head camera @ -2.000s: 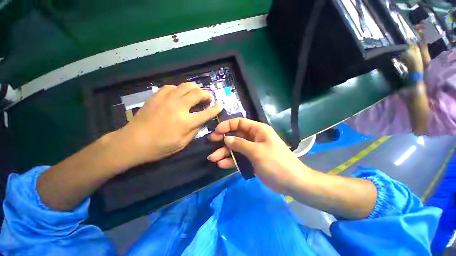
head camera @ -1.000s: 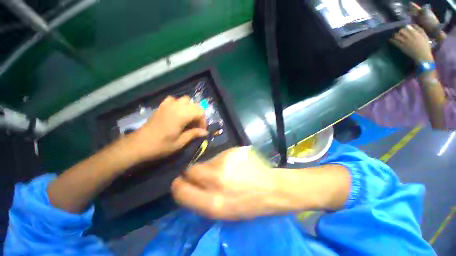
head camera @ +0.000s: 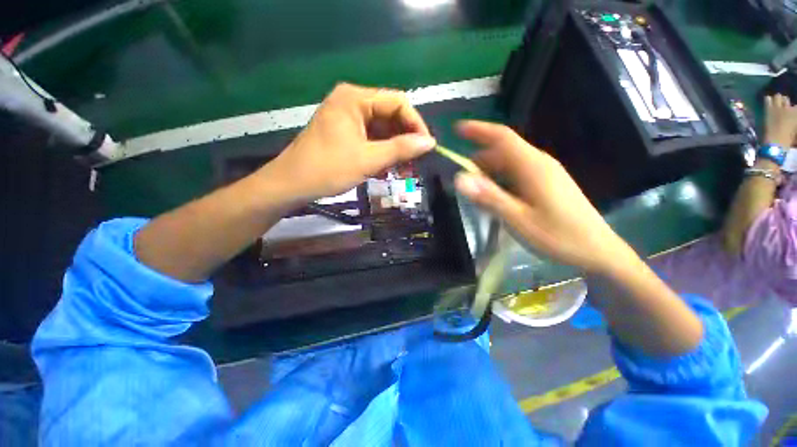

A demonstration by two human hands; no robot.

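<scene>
An open tablet unit (head camera: pixel 332 237) lies in a black foam tray (head camera: pixel 341 301) on the green bench, pale battery area left and electronics with a teal-green patch right. My left hand (head camera: pixel 354 140) is above it, thumb and finger pinching one end of a narrow pale yellow strip (head camera: pixel 454 159). My right hand (head camera: pixel 537 205) is to the right, blurred, the strip's other end between thumb and fingers, index finger raised. A blurred pale yellow-green band (head camera: pixel 492 275) hangs below my right hand. Its upper end is hidden.
Stacked black foam trays (head camera: pixel 568 131) at upper right hold another open unit (head camera: pixel 655 83). A white bucket (head camera: pixel 568 307) with yellow liners is below the bench edge. A person's hand (head camera: pixel 779 120) and pink sleeve are at far right. A dark loop (head camera: pixel 463 335) hangs at the front edge.
Both hands have risen from the unit, my right hand moving up and right. The yellow strip is stretched between them. The black piece seen earlier in my right hand no longer shows there.
</scene>
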